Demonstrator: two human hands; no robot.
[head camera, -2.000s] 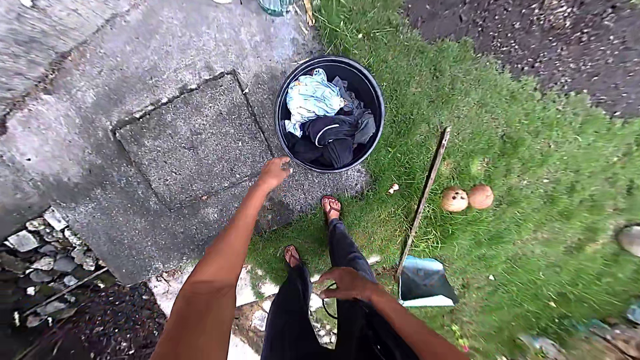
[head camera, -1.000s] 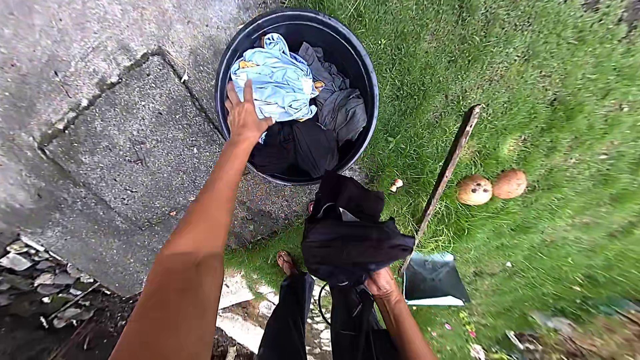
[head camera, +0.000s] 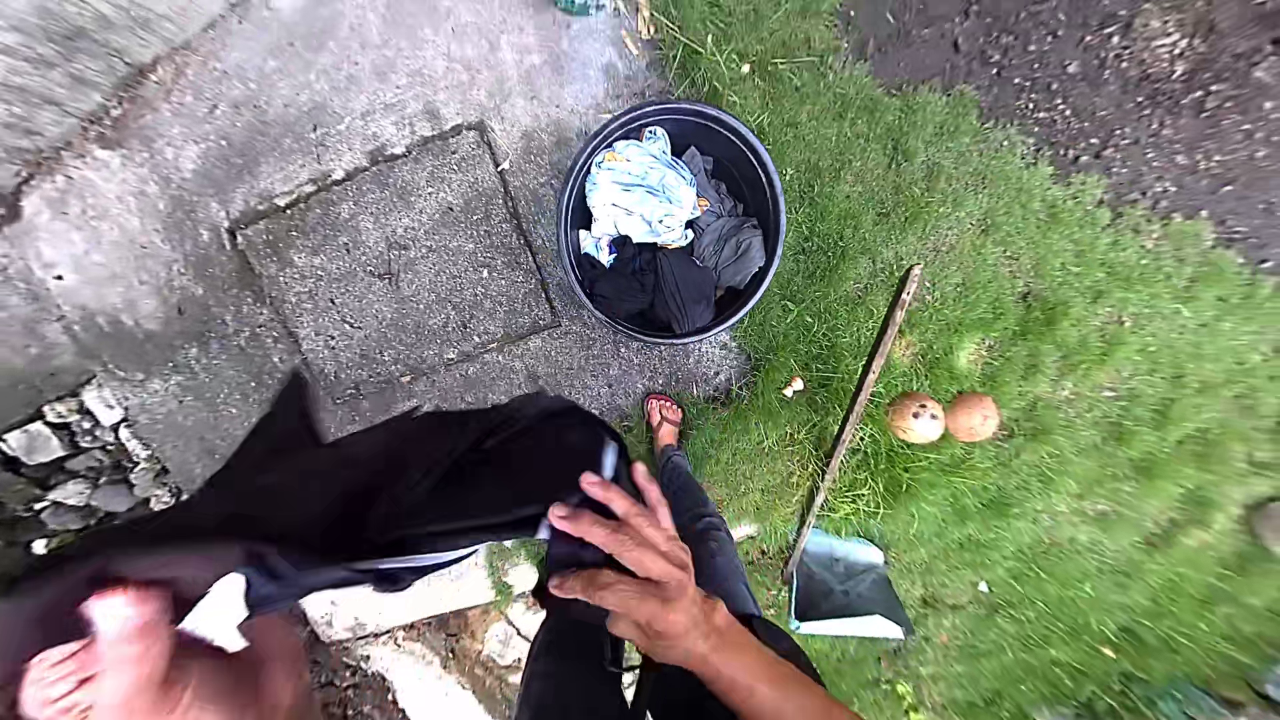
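A black garment with white trim (head camera: 420, 480) stretches between my two hands above the concrete edge. My left hand (head camera: 150, 650), blurred at the lower left, grips one end of it. At the other end, my right hand (head camera: 640, 570) has its fingers spread against the cloth; whether it pinches the fabric is not clear. Beyond them stands a round black plastic tub (head camera: 775, 220) on the concrete and grass. Inside it lie a light blue patterned cloth (head camera: 640, 190), grey cloth (head camera: 730, 250) and black cloth (head camera: 655, 285).
On the grass lie two coconuts (head camera: 915, 418) and a long-handled dustpan (head camera: 850, 585) with a wooden stick (head camera: 860, 400). A square concrete slab (head camera: 395, 260) is left of the tub. Stones (head camera: 75, 470) lie at the left. My sandalled foot (head camera: 663, 420) is below the tub.
The black garment, bunched at my right hand a second ago, is now spread toward the left. My left hand has left the light blue cloth in the tub and moved to the lower left.
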